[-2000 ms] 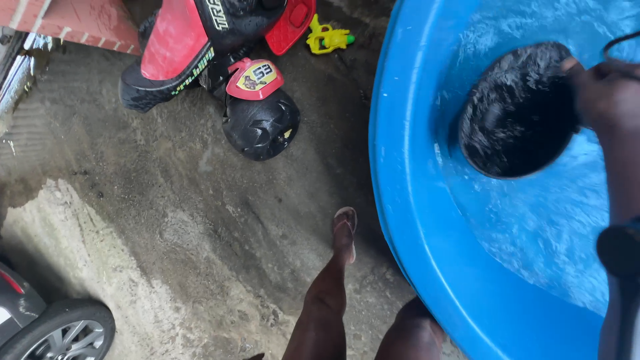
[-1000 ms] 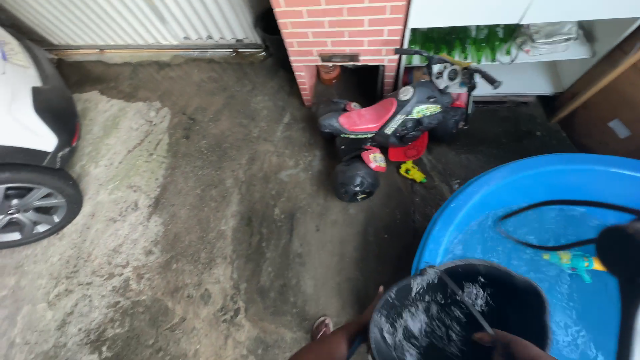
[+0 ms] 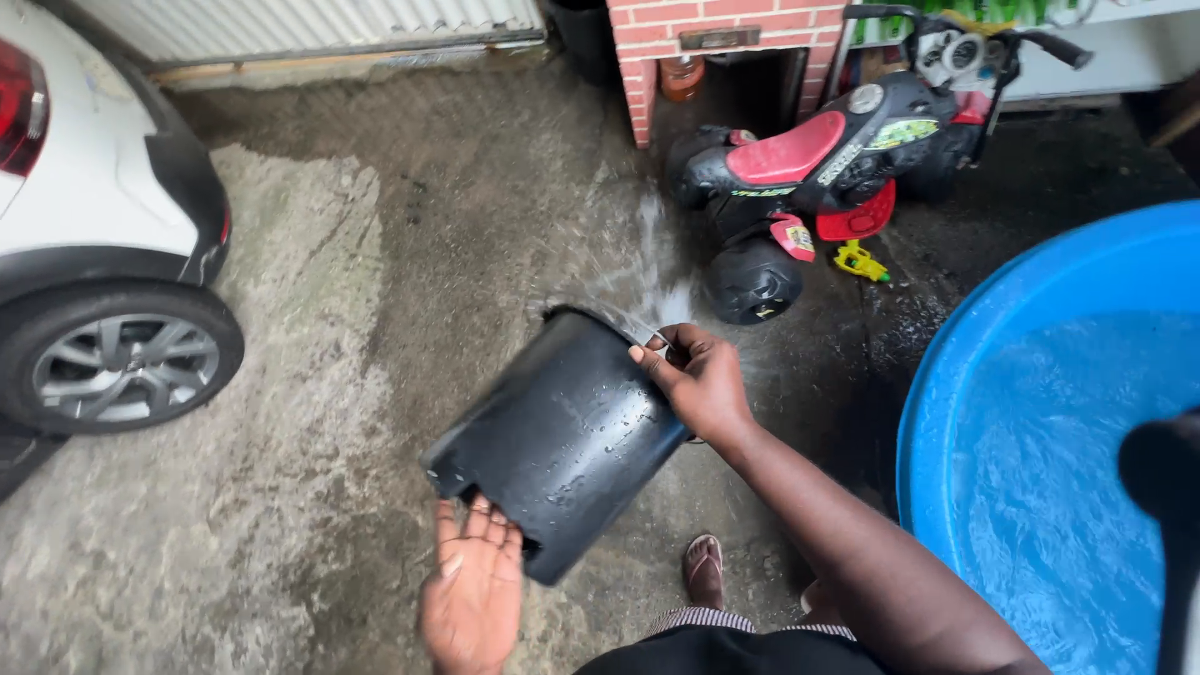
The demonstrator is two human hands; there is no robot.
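Note:
A black plastic bucket [image 3: 572, 441] is tipped over in front of me, its mouth facing away, and water [image 3: 661, 281] splashes from it onto the wet concrete floor. My right hand [image 3: 694, 375] grips the bucket's handle near the rim. Under the bucket's base, my left hand [image 3: 473, 581] has its palm up and its fingertips at the notched bottom edge. On the right stands a large blue tub [image 3: 947, 375] with water in it.
A toy ride-on quad bike [image 3: 787, 150] stands beyond the bucket, with a yellow water pistol [image 3: 861, 262] near it. A white car's wheel [image 3: 131, 361] is at the left. Farther back are a brick structure [image 3: 647, 47] and a corrugated metal gate [image 3: 328, 23]. My sandalled foot [image 3: 703, 567] is below the bucket.
The bucket was over the tub two seconds ago, then upright with water in it by the tub's edge. Now it is tipped, left of the tub, pouring. The view has swung widely.

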